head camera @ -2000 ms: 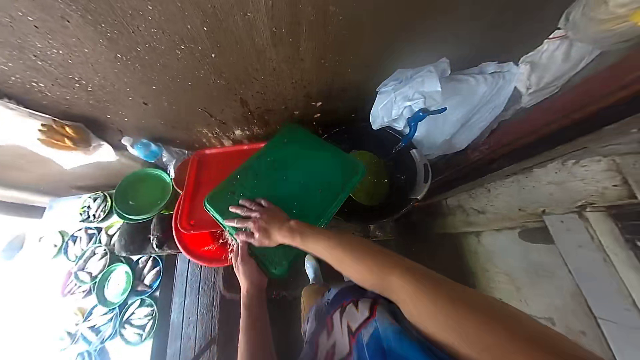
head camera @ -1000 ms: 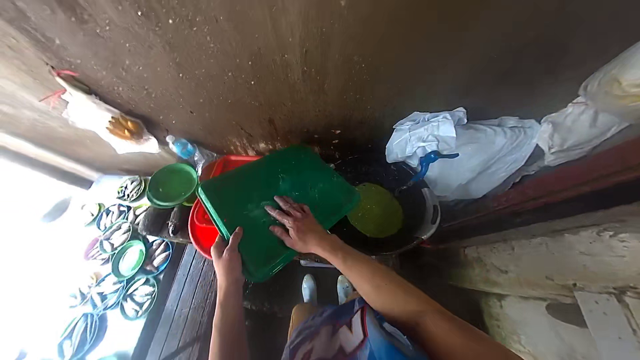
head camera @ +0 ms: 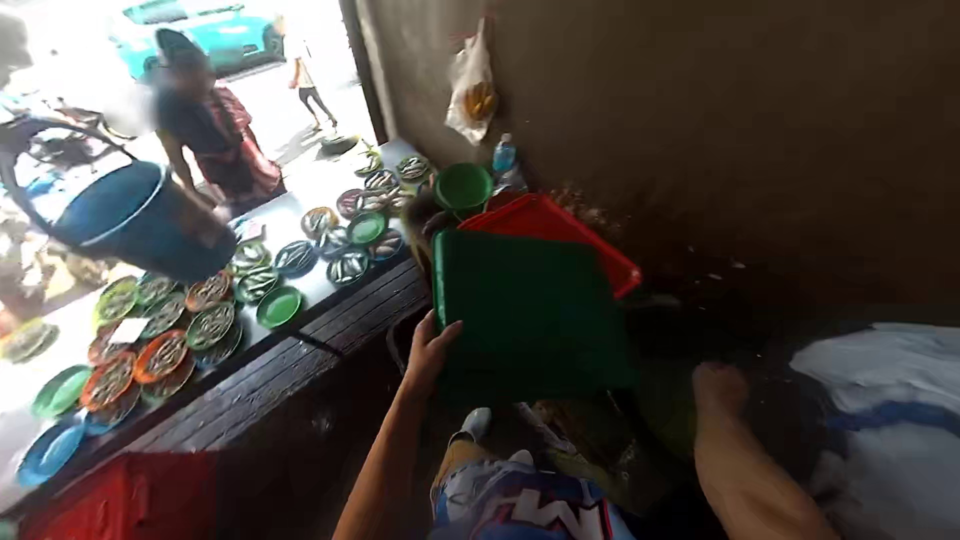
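My left hand (head camera: 433, 341) grips the left edge of a green plastic tray (head camera: 525, 315), its thumb lying on top. Beneath and behind the tray's far edge, red plastic trays (head camera: 559, 225) stick out toward the wall. My right hand (head camera: 720, 382) is off the tray to its right, over a dark area near a dim round greenish shape; it is blurred, and its fingers and anything in them cannot be made out. A green plastic bowl (head camera: 463, 186) stands beyond the tray, beside a plastic bottle with blue contents (head camera: 504, 154).
At left, a long table (head camera: 315, 279) bears several plates of fish (head camera: 347, 267). A blue bucket (head camera: 146, 217) hangs above it. A person (head camera: 217, 135) stands across the table. A bag (head camera: 472, 97) hangs on the wall. White sacking (head camera: 892, 375) lies at right; a red container (head camera: 120, 495) is at lower left.
My right hand has left the green tray's top and moved right. My left hand stays on the tray's left edge. The view has swung left, showing more of the fish table.
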